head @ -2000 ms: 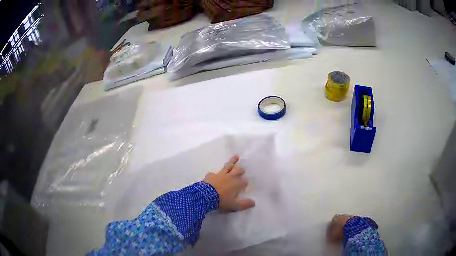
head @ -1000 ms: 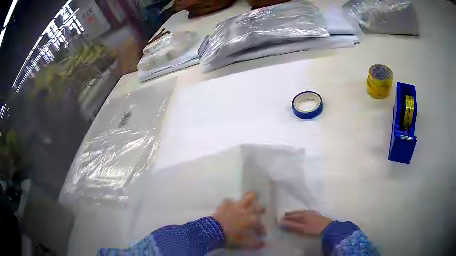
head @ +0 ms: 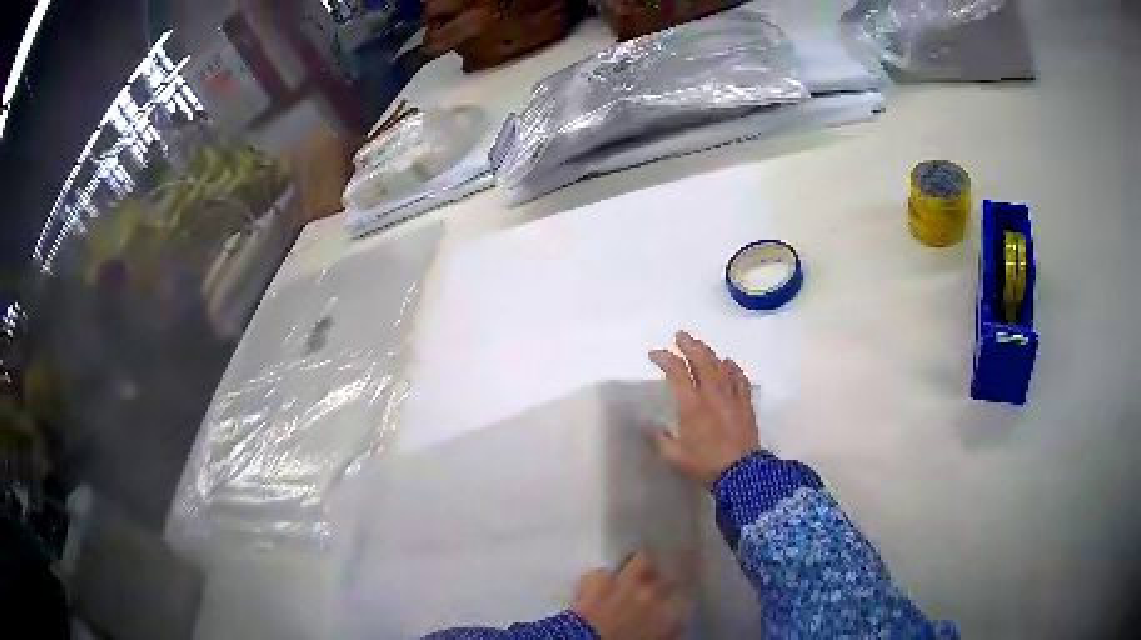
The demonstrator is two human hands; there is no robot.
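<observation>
White tissue paper (head: pixel 501 500) lies in front of me, wrapped over a flat greyish shape (head: pixel 638 481) that shows through, probably a tote bag. More white sheets (head: pixel 588 263) lie flat beyond it. My right hand (head: pixel 711 406) lies on the far right part of the wrapping, fingers spread, palm down. My left hand (head: pixel 634 600) is at the near edge of the picture, on the paper, partly cut off and blurred; its fingertips are not clear.
A blue tape roll (head: pixel 765 300), yellow tape rolls (head: pixel 938 219) and a blue tape dispenser (head: pixel 1001 363) stand at right. Clear poly bags (head: pixel 294 413) lie at left. Plastic-covered packs (head: pixel 651 106) and brown bags (head: pixel 501 31) are at the far side.
My right hand has moved from the near right forward onto the far part of the wrapping. My left hand has moved back toward the near edge. The paper flap at right is now folded over.
</observation>
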